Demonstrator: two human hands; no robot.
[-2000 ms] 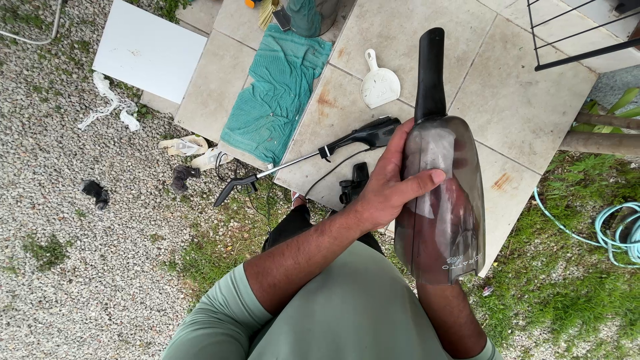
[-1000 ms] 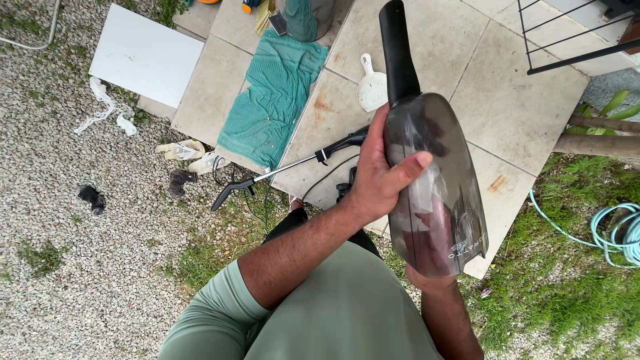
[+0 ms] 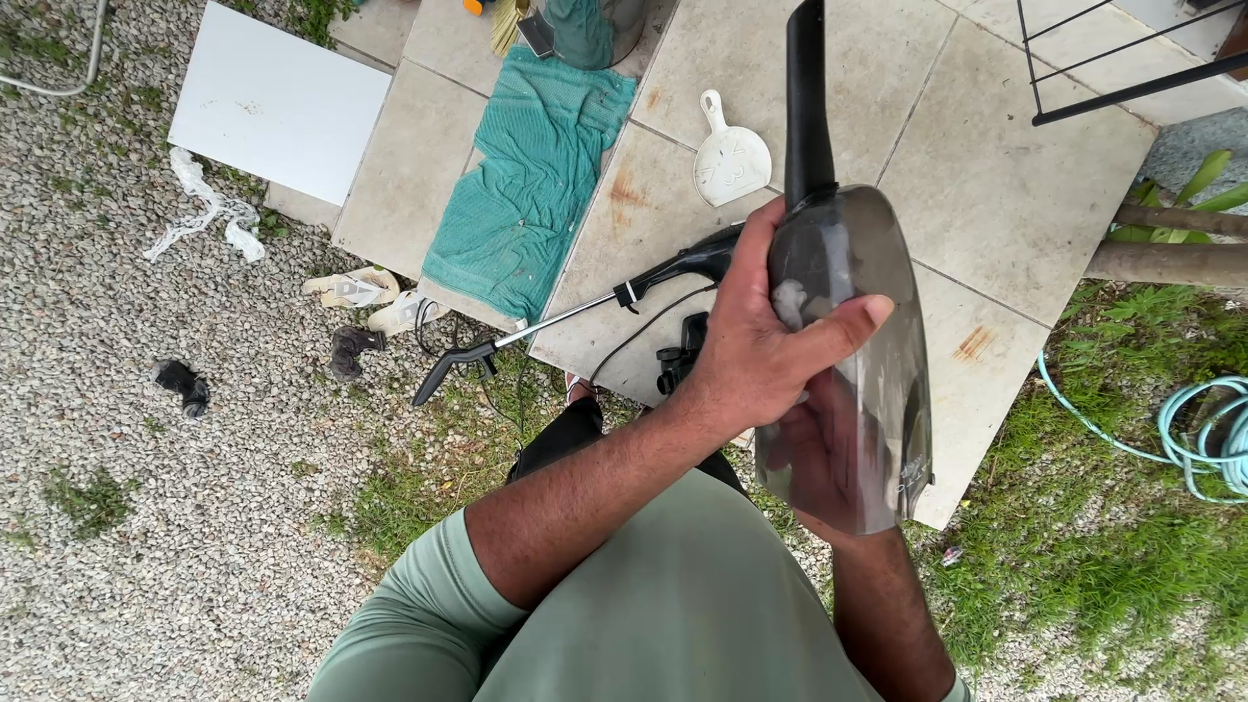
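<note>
My left hand [image 3: 765,341] grips a smoky translucent plastic vacuum cleaner dust container [image 3: 877,263] from its left side, thumb across the front. A black nozzle [image 3: 809,107] rises from its upper end. Through the tinted wall shows my right hand [image 3: 829,439], whose wrist comes out at the lower end; its finger pose is blurred by the plastic, and whether it holds something is unclear. A small whitish patch [image 3: 790,297] shows near my left fingers. Partly behind my left hand, a black vacuum wand handle with a metal tube [image 3: 556,320] lies on the tiles and gravel.
A teal towel [image 3: 526,185], white dustpan [image 3: 731,166] and white board [image 3: 278,97] lie beyond my hands. Flip-flops [image 3: 356,289] and dark socks [image 3: 182,387] are at the left. A light-blue hose [image 3: 1204,439] coils at the right, below a black metal rack [image 3: 1121,93].
The container's nozzle has tipped left, then turned partly back toward upright. Seen through the plastic, my right hand is lower in the container's outline. My left hand keeps its grip.
</note>
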